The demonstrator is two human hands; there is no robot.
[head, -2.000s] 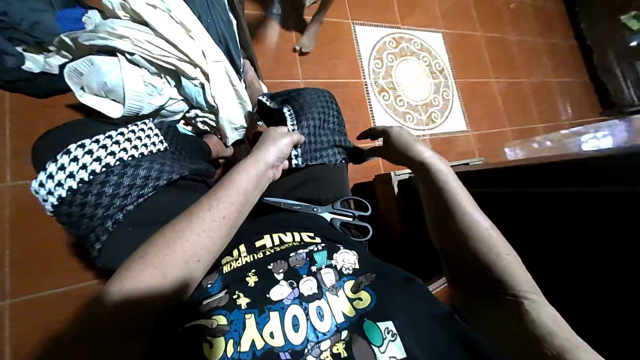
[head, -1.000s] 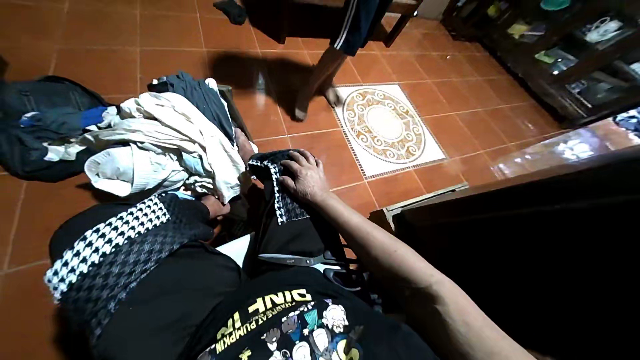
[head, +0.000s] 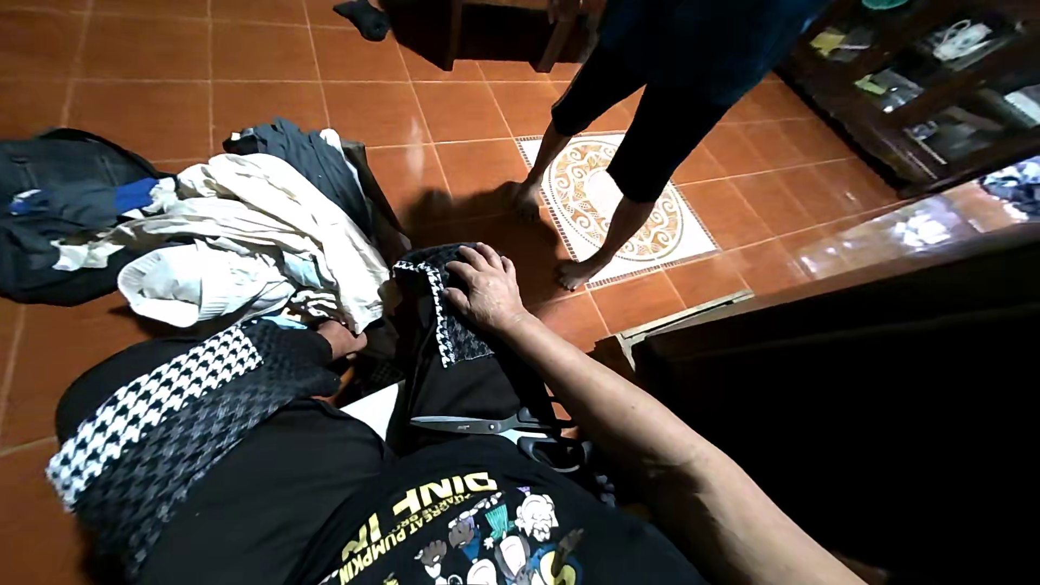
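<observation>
My right hand point(head: 486, 291) rests palm down, fingers a little apart, on a small black-and-grey houndstooth cloth point(head: 467, 340) with a black-and-white edge, draped over my knee. My left hand is out of view. Black-handled scissors point(head: 467, 424) lie across my lap, blades pointing left, below the cloth; a white piece point(head: 377, 413) shows beside them. Over my other leg spreads a larger houndstooth cloth point(head: 195, 406), part black-and-white, part black-and-grey. Just left of my right hand is a heap of white and cream cloth point(head: 268, 219).
A dark bag or garment pile point(head: 61, 219) lies at the far left. Another person's bare legs point(head: 626, 227) stand on the patterned floor tile point(head: 666, 223). At right are a dark piece of furniture point(head: 853, 374) and a shelved cabinet point(head: 918, 122). A dark cloth item point(head: 364, 19) lies on the floor.
My left hand, seen two seconds ago at the small cloth, has left the view. My right hand has come onto that cloth. The other person has moved onto the patterned tile. The view has shifted.
</observation>
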